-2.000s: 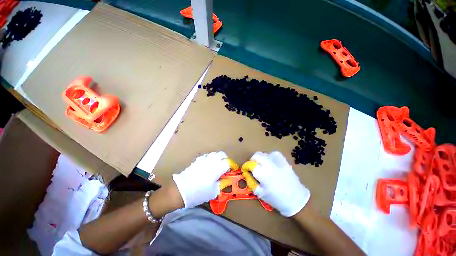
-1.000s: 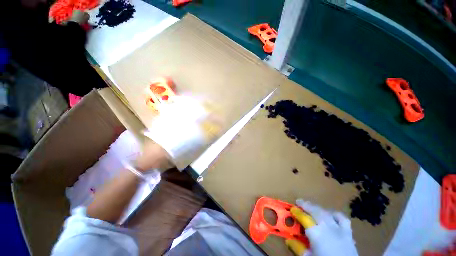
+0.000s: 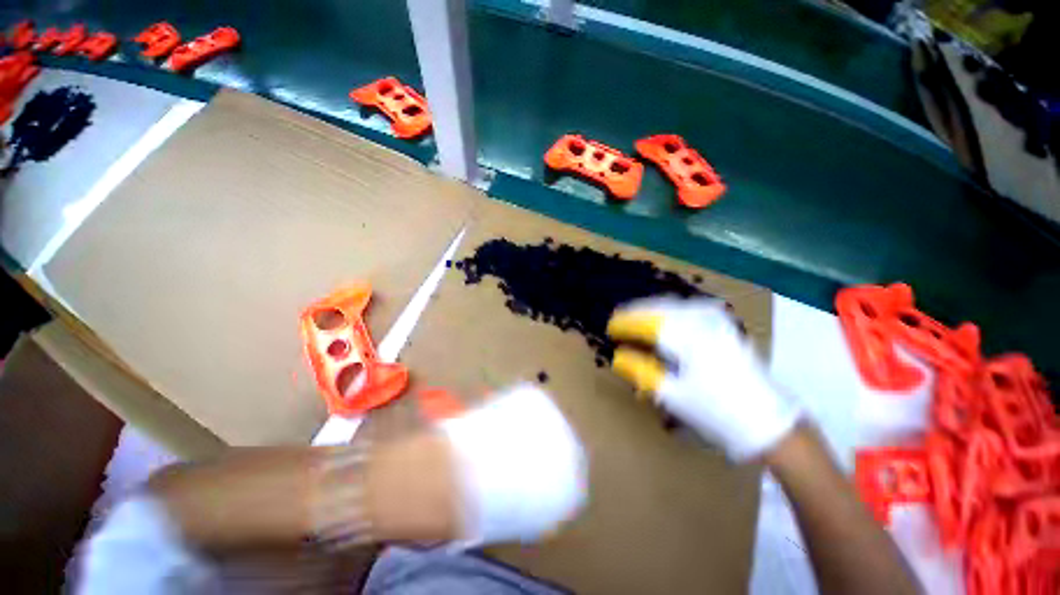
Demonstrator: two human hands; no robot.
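My left hand (image 3: pixel 517 465), white-gloved and blurred, is low over the cardboard work sheet (image 3: pixel 651 523). Its fingers are hidden, and a blurred orange patch (image 3: pixel 439 403) shows at its upper left edge. My right hand (image 3: pixel 703 378), white glove with yellow fingertips, reaches to the near edge of the black inserts heap (image 3: pixel 581 285), its yellow fingertips apart with nothing seen between them. An orange controller shell (image 3: pixel 349 349) lies across the right edge of the left cardboard sheet (image 3: pixel 209 256), near the white gap. One loose black insert lies in front of the heap.
An orange shell pile (image 3: pixel 1000 465) covers the right bench. Several shells lie on the green conveyor belt (image 3: pixel 790 174) beyond a white post (image 3: pixel 442 93). A carton (image 3: pixel 58 418) is at lower left. Another black heap (image 3: pixel 52 122) and more shells are at far left.
The view has turned back right. My left hand has moved from the left sheet's shells to the work sheet. My right hand has left its shell and moved to the black heap.
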